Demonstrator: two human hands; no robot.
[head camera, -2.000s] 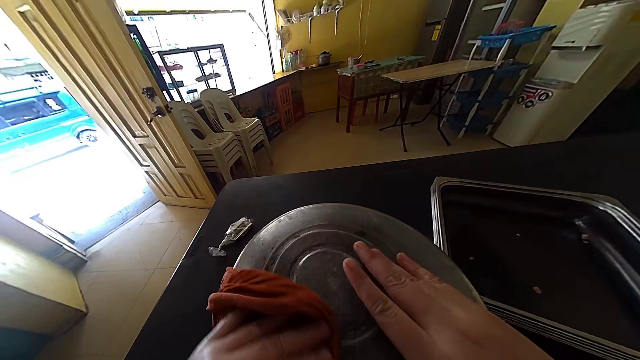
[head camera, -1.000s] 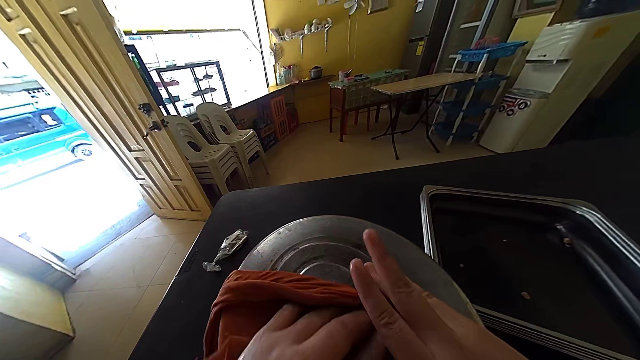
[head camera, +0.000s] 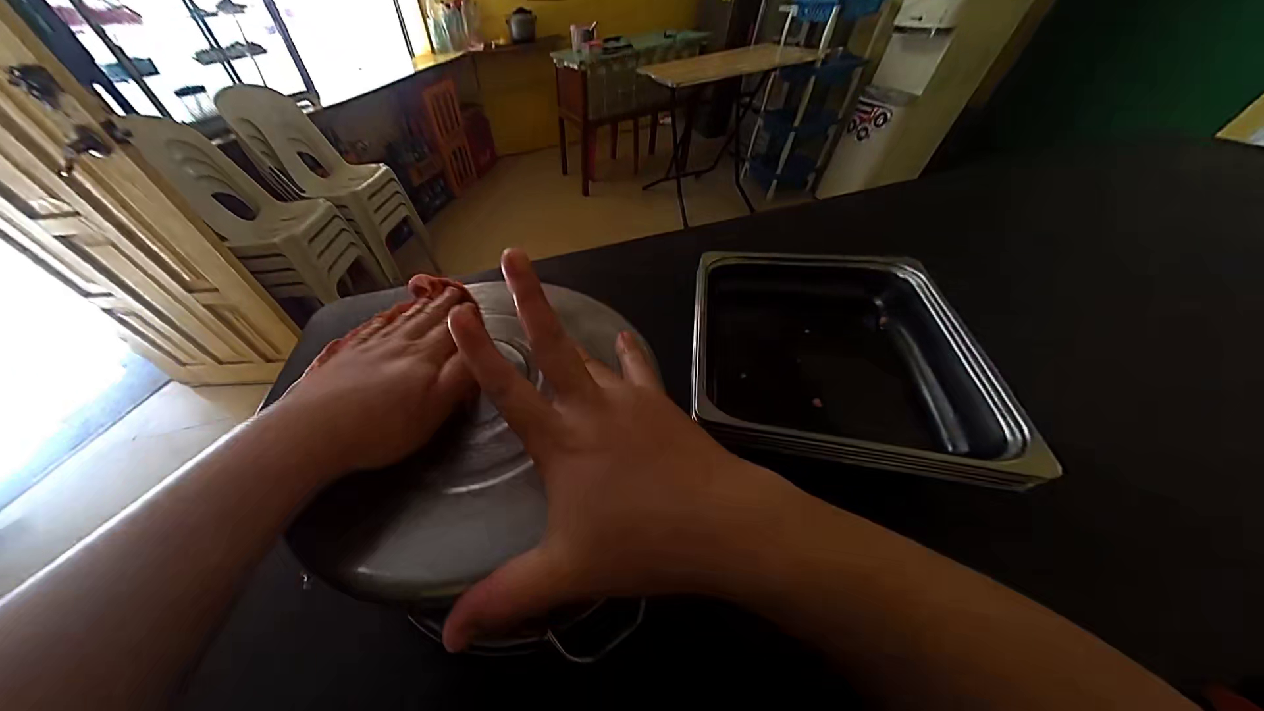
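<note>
A round grey metal lid (head camera: 425, 533) lies on the black tabletop, with wire parts, perhaps a rack or handle, showing under its near edge. My left hand (head camera: 395, 380) presses an orange-red cloth (head camera: 434, 288) against the lid's far left part; most of the cloth is hidden under the fingers. Over the lid's right side my right hand (head camera: 602, 444) is spread, fingers apart, holding nothing; whether its palm touches the metal I cannot tell. To the right of the lid sits a rectangular metal pan (head camera: 820, 346) with a dark inside and a few small crumbs.
The black table (head camera: 1116, 326) extends to the right beyond the pan. Past its far edge stand stacked white plastic chairs (head camera: 296, 212), a wooden folding table (head camera: 731, 67) and a blue shelf rack (head camera: 795, 123). An open wooden door (head camera: 148, 217) is at the left.
My left hand and the cloth have moved to the far left part of the lid. My right hand's fingers have spread apart. The view has shifted, and the lid's near edge now shows.
</note>
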